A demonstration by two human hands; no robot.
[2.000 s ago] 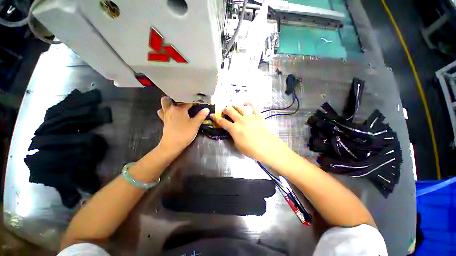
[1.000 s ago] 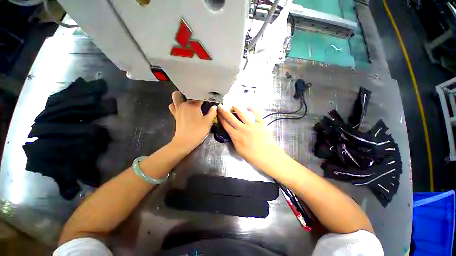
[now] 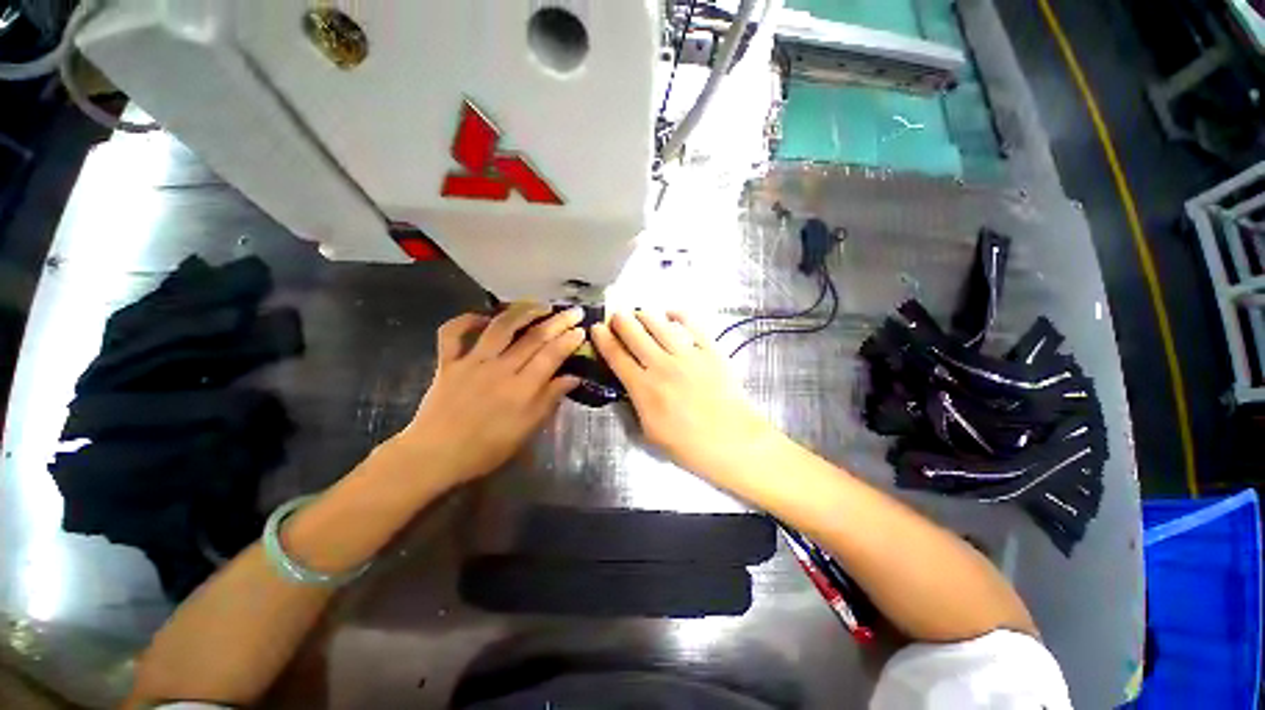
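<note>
My left hand (image 3: 506,368) and my right hand (image 3: 659,368) lie side by side under the white sewing machine head (image 3: 402,125). Their fingertips press on a black fabric piece (image 3: 590,372) at the needle area. A small yellow part (image 3: 584,344) shows between the fingers. The needle and presser foot are hidden. Two flat black fabric strips (image 3: 617,562) lie side by side near the table's front edge. A slim red and dark tool (image 3: 839,596) lies to their right, partly under my right forearm.
A pile of plain black pieces (image 3: 174,423) lies at left. Black pieces with light lines (image 3: 992,402) are heaped at right. A black lump (image 3: 814,247) with looped cord lies behind my right hand. A blue bin (image 3: 1207,596) stands beside the table at right.
My left hand has turned flatter, with its fingers spread over the fabric; its forearm has moved left and down. My right hand has stayed nearly in place. The camera view has shifted slightly.
</note>
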